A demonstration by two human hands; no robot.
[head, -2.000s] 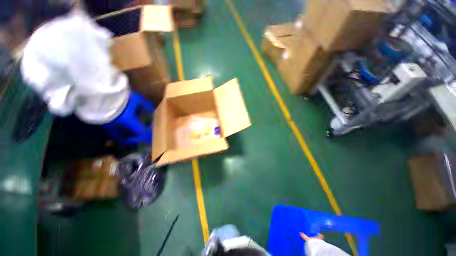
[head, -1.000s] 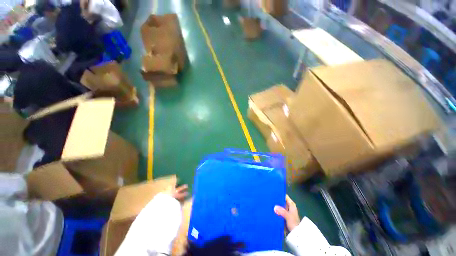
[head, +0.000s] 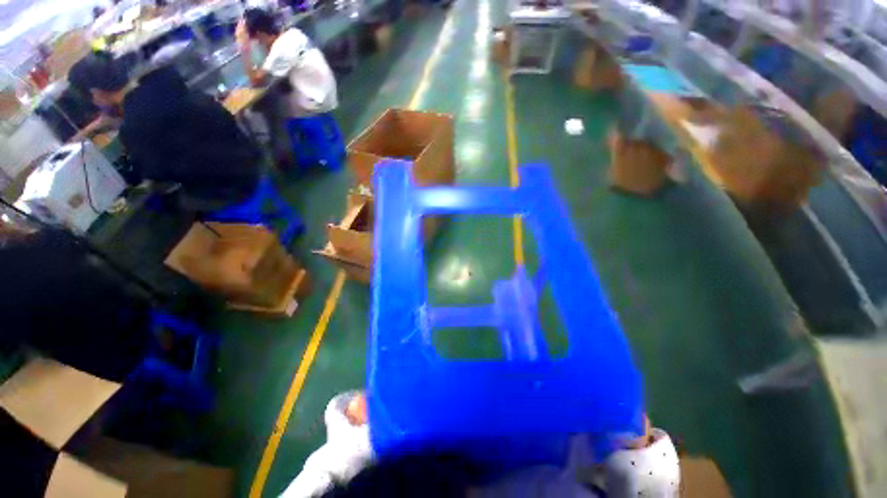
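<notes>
A bright blue plastic stool (head: 506, 399) is held up in front of me at the bottom centre, its legs pointing forward and a rectangular opening facing me. My left hand (head: 356, 409) is at the stool's lower left edge, mostly hidden behind it below a white sleeve. My right hand (head: 644, 430) is at the lower right edge, with only a bit of the fingers showing above the white sleeve. Both hands hold the stool between them.
Open cartons stand on the left (head: 233, 261) and ahead (head: 413, 146), near the yellow line (head: 309, 360). Seated people in dark (head: 185, 136) and white (head: 303, 70) clothes are at the left bench. A carton (head: 637, 163) and a long bench (head: 768, 175) are on the right.
The view has moved forward along the aisle and tilted up. The stool has turned, so its opening and legs now show. My left hand, earlier apart from the stool, is now at its left edge.
</notes>
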